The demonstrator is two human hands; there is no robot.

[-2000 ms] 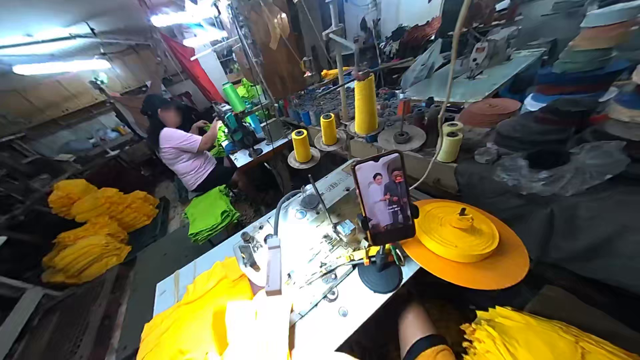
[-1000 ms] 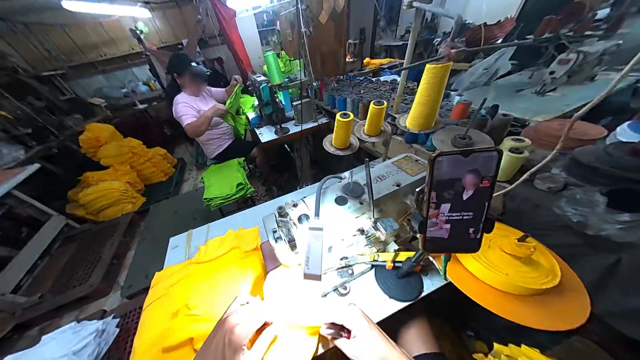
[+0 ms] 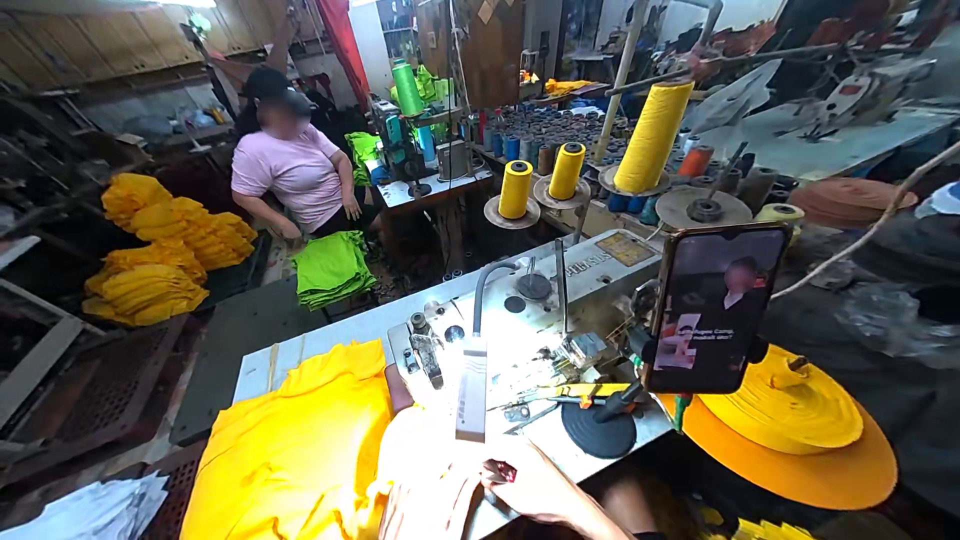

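Note:
My left hand [image 3: 431, 484] is low in the centre, washed out by the lamp's glare, beside yellow fabric [image 3: 300, 442]. Its fingers are hard to make out. Just right of it, my right hand [image 3: 532, 480] has its fingers curled at the table edge. Something small, dark and red shows at its fingertips, too unclear to name. Both hands are in front of an industrial sewing machine [image 3: 600, 277], below a grey work lamp [image 3: 471, 394] on a bent neck. Yellow tape or binding [image 3: 592, 390] runs across the machine bed near a round black stand base [image 3: 598, 431].
A mounted phone [image 3: 716, 315] stands before a roll of yellow fabric strip [image 3: 780, 409]. Yellow thread cones [image 3: 652, 139] rise behind the machine. At the left, a person [image 3: 289, 169] sits beside stacked green fabric [image 3: 334, 270], with yellow bundles [image 3: 161, 277] farther left. White fabric [image 3: 105, 510] lies lower left.
The person at the left held green fabric up a second ago; now that person's hands are lowered, one near the green stack. My hands, not visible two seconds ago, are now at the machine's front.

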